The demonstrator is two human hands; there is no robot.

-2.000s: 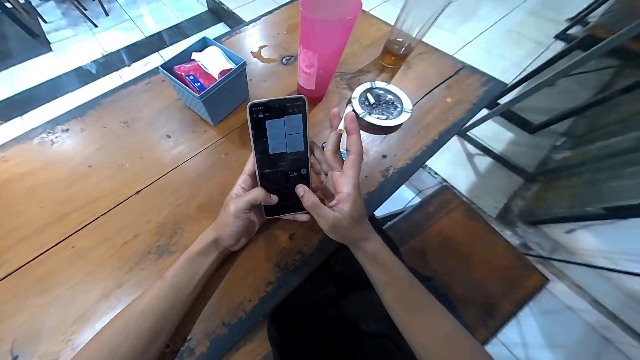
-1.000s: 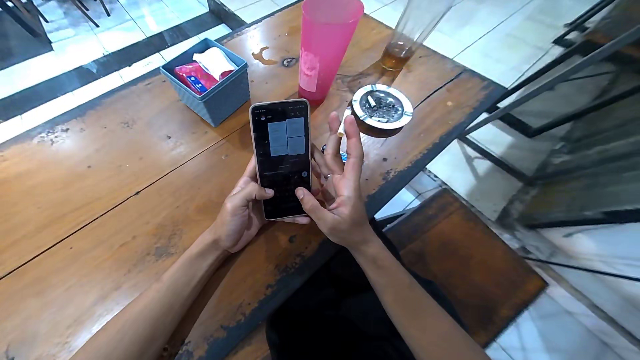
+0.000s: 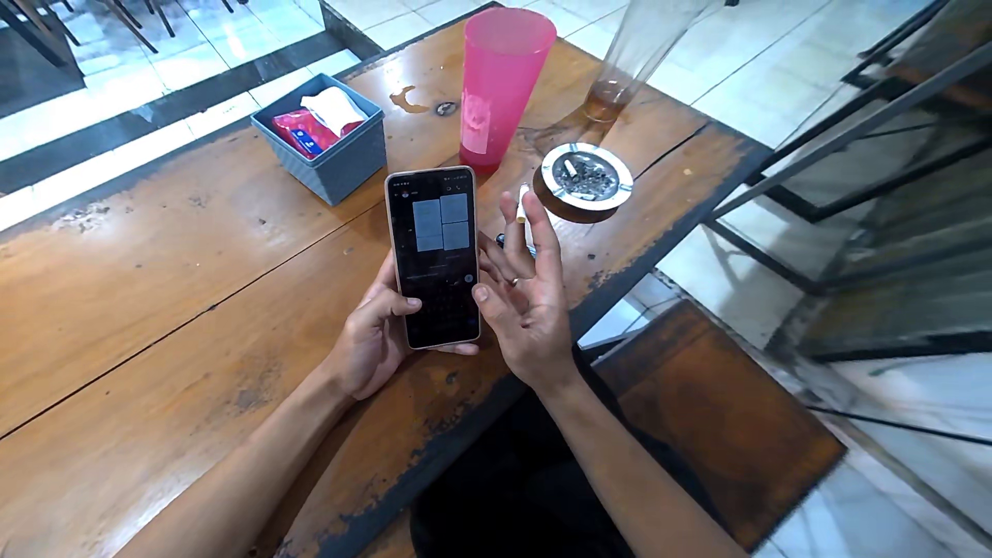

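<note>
A smartphone [image 3: 434,260] with a dark screen is held upright over the wooden table, its left side and bottom in my left hand [image 3: 376,333], whose thumb lies over the screen's edge. My right hand [image 3: 531,310] is at the phone's right side, thumb by the screen edge. Between two raised fingers of that hand sits a cigarette [image 3: 522,205]. Just beyond them, a round metal ashtray [image 3: 587,177] holds ash and a cigarette butt. Behind my right fingers a small bluish object shows, mostly hidden.
A grey box [image 3: 341,167] with a red packet [image 3: 306,133] and white tissue stands beyond the phone. Near it are a pink plastic cup [image 3: 504,85] and a clear glass [image 3: 620,70] with brown liquid. The table's dark edge [image 3: 659,256] runs beside a wooden stool [image 3: 721,418].
</note>
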